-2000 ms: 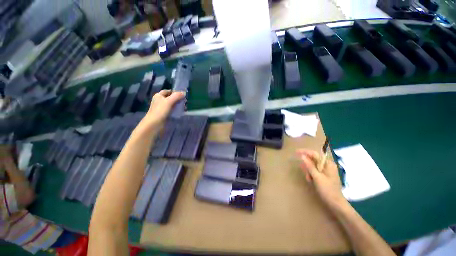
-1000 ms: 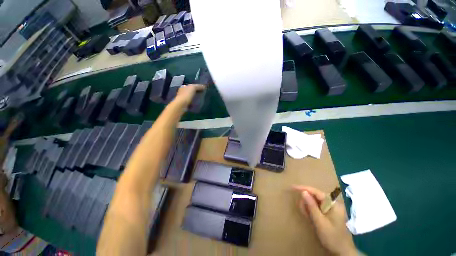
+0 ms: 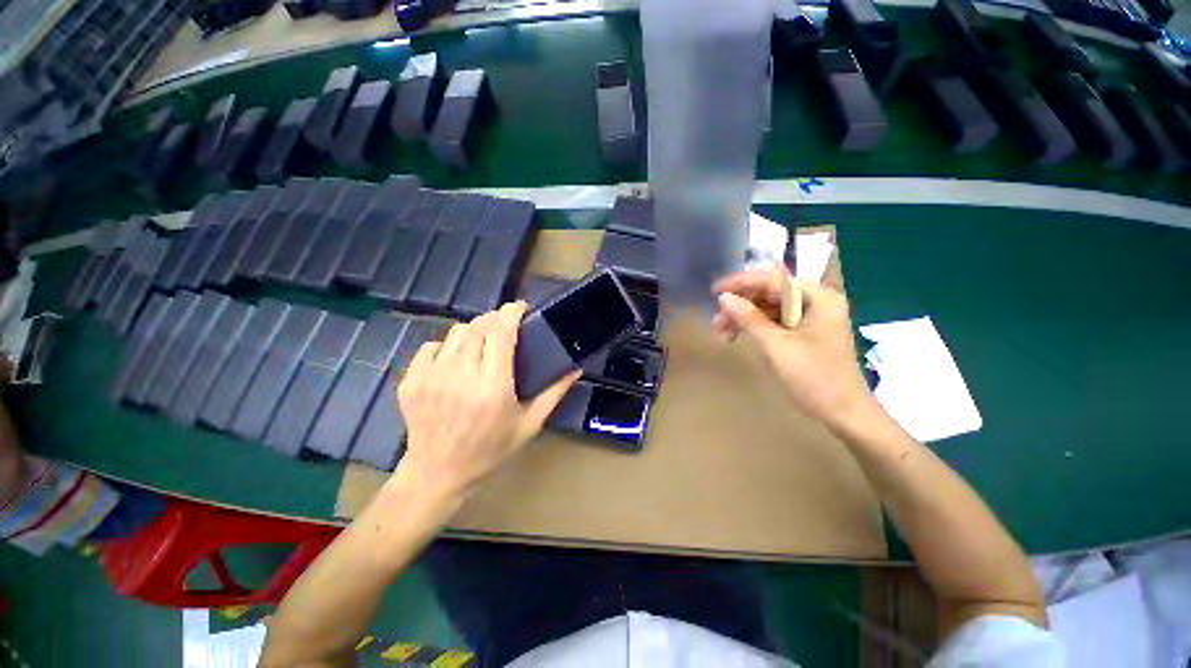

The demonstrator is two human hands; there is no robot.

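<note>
My left hand (image 3: 464, 392) holds a dark grey device unit (image 3: 546, 355) tilted above the tan cardboard sheet (image 3: 731, 457), its glossy black display window (image 3: 588, 317) facing up. Under and behind it lie several more units, partly hidden; the nearest shows a shiny window (image 3: 617, 414). My right hand (image 3: 797, 333) is right of the film, above the cardboard, with a pale small hand tool (image 3: 792, 300) between its fingers. The translucent protective film (image 3: 707, 157) hangs in front of me; its lower end is blurred near my right fingertips. Whether they touch it, I cannot tell.
Two rows of units (image 3: 261, 372) lie at left on the green surface. More units (image 3: 849, 98) sit on the green conveyor at the back. A white piece (image 3: 925, 379) lies right of the cardboard. A red stool (image 3: 196, 555) and part of another person (image 3: 52, 502) show at lower left.
My left hand has come back from the conveyor and now holds a unit over the cardboard. My right hand has moved up towards the film. The view has tilted down.
</note>
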